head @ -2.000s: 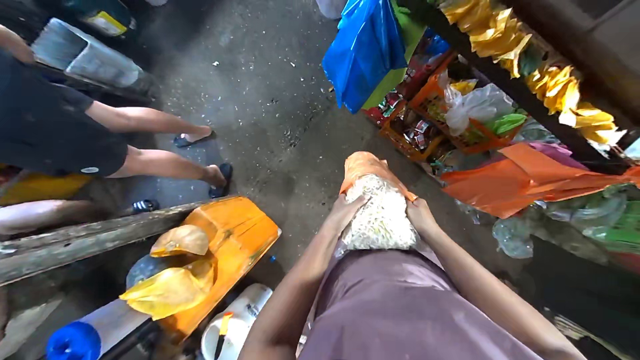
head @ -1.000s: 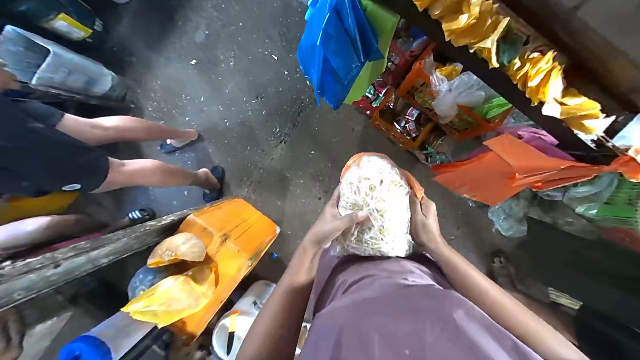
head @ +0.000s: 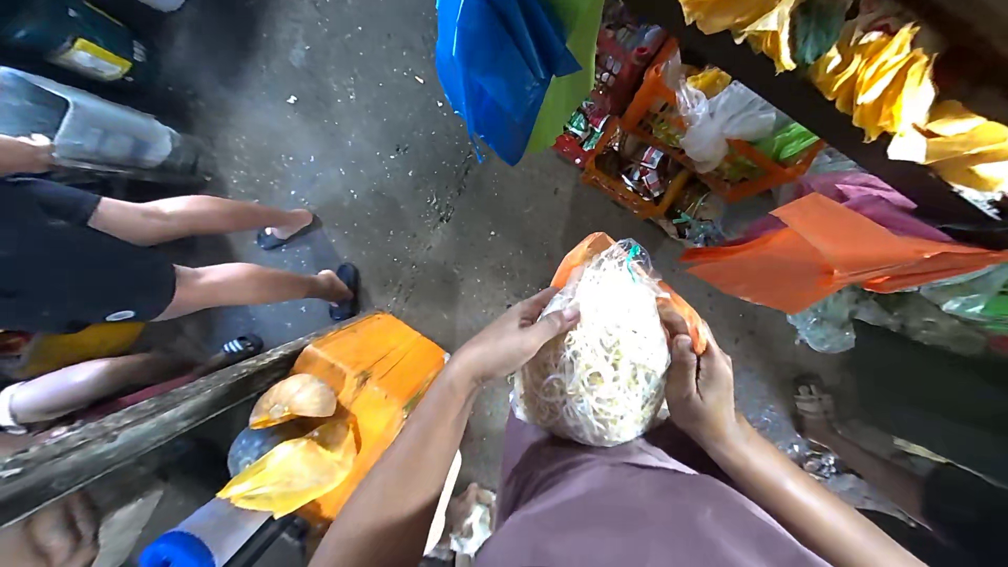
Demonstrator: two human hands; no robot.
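A clear plastic bag of bean sprouts [head: 602, 366] rests against my lap, its top tied with something green. My left hand [head: 516, 335] lies along the bag's left side, thumb over its front. On the right side, my right hand [head: 701, 378] is curled around the edge of an orange plastic bag [head: 579, 256], which shows behind the top and right side of the clear bag. How far the orange bag reaches underneath is hidden.
An orange plastic container [head: 394, 394] and a wooden beam [head: 150, 417] lie at left, near a standing person's legs [head: 236, 283]. Orange crates [head: 630, 185], blue bags [head: 504, 79] and a stack of orange bags [head: 843, 252] are at upper right.
The bag of sprouts now shows its green-tied top end, which the earlier frames do not show. My right hand has closed on the orange bag's edge beside it.
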